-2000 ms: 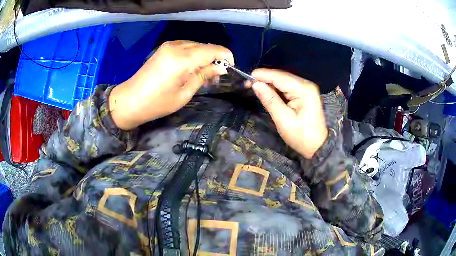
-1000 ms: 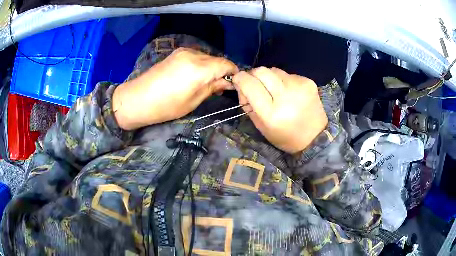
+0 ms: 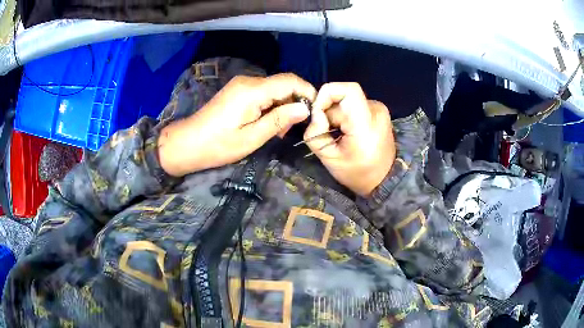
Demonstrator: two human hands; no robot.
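My left hand (image 3: 234, 125) pinches a tiny dark piece with a shiny spot (image 3: 306, 102) between thumb and index finger, in front of my chest. My right hand (image 3: 355, 138) touches it there, its fingertips against the left ones. Slim tweezers (image 3: 315, 136) are held in my right palm, their two prongs pointing left and apart. The thin dark drawcord (image 3: 324, 51) hangs from the table edge down toward the fingertips; its lower end is hard to see. Part of the brown jacket (image 3: 186, 9) lies on the table.
The white table edge (image 3: 410, 32) curves across the top. A blue container (image 3: 67, 96) and a red one (image 3: 29, 173) stand at the left. A white plastic bag (image 3: 499, 218) and dark cloth (image 3: 474, 115) are at the right. My patterned coat fills the bottom.
The tweezers have gone from the left fingertips into my right palm, and their prongs now show shorter. My right fingers have closed in on the small piece. More brown jacket shows than one second ago.
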